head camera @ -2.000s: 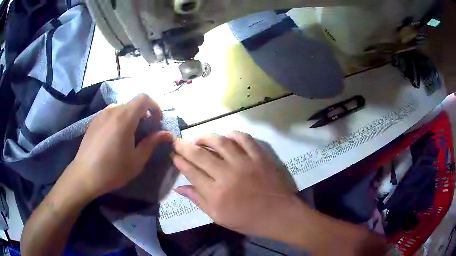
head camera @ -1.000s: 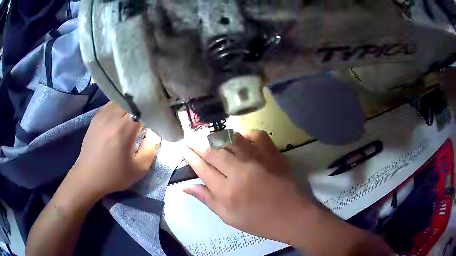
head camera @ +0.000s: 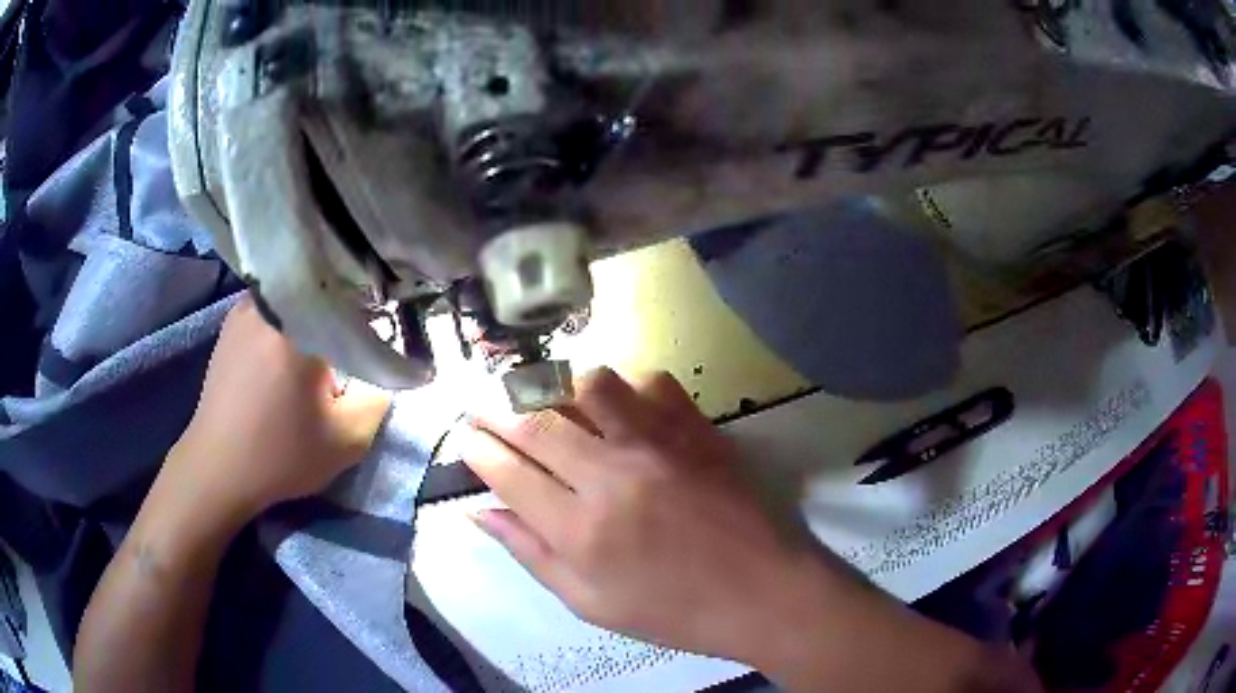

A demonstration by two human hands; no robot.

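The grey-blue garment panel (head camera: pixel 355 542) lies bunched left of the needle area and runs under the head of the sewing machine (head camera: pixel 651 136). My left hand (head camera: pixel 271 406) grips the cloth left of the needle area, its fingertips partly hidden by the machine head. My right hand (head camera: pixel 617 494) lies palm down at the cloth's right edge, just below the tension dial (head camera: pixel 536 275), fingers a little spread. A dark band (head camera: pixel 454 478) shows beside the right fingers. Glare and the machine head hide the needle and the stitching point.
Black thread snips (head camera: pixel 938 436) lie on the white table (head camera: pixel 800 487) right of my right hand. A grey-blue rounded cloth piece (head camera: pixel 854 305) lies under the arm. A red basket (head camera: pixel 1200 501) holding dark cloth stands at the lower right. Dark cloth fills the left side.
The view has moved, so the machine head now covers the needle area. My hands and the cloth edge have come up to the machine. Over the last second they have barely moved.
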